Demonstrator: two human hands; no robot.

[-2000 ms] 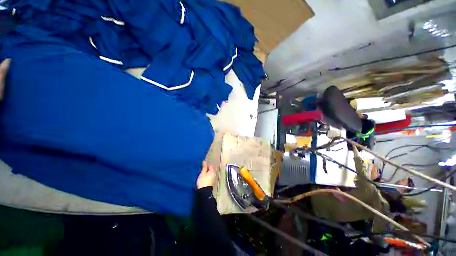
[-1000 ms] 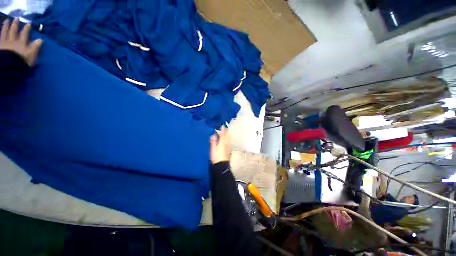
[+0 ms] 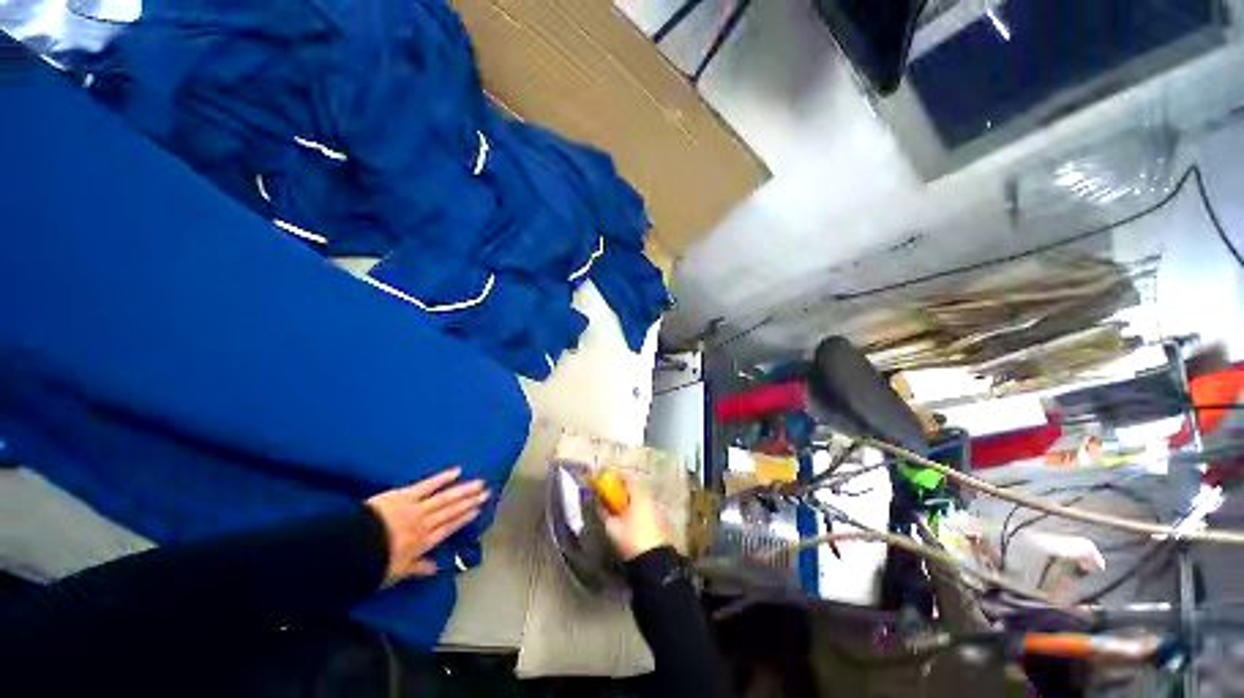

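Observation:
Blue cloth (image 3: 259, 341) is drawn smooth over the board and reaches from the left edge to a rounded end near the middle. My left hand (image 3: 430, 525) lies flat on the cloth near that end, fingers apart, holding nothing. My right hand (image 3: 634, 518) is closed around the orange handle of the steam iron (image 3: 580, 525). The iron is on the tan pad (image 3: 655, 471), beside the cloth's end, not touching the cloth. Its sole shows partly; the hand hides part of the handle.
A crumpled blue garment pile (image 3: 368, 150) with white piping lies beyond the board, with brown cardboard (image 3: 614, 109) behind it. A tan hose (image 3: 1010, 494) and dark cables run to the right. Cluttered shelves with red and green items stand at the right.
My left hand has moved from the far upper-left part of the cloth to its near end. My right hand has left the cloth's end and taken the iron's handle. The view has shifted.

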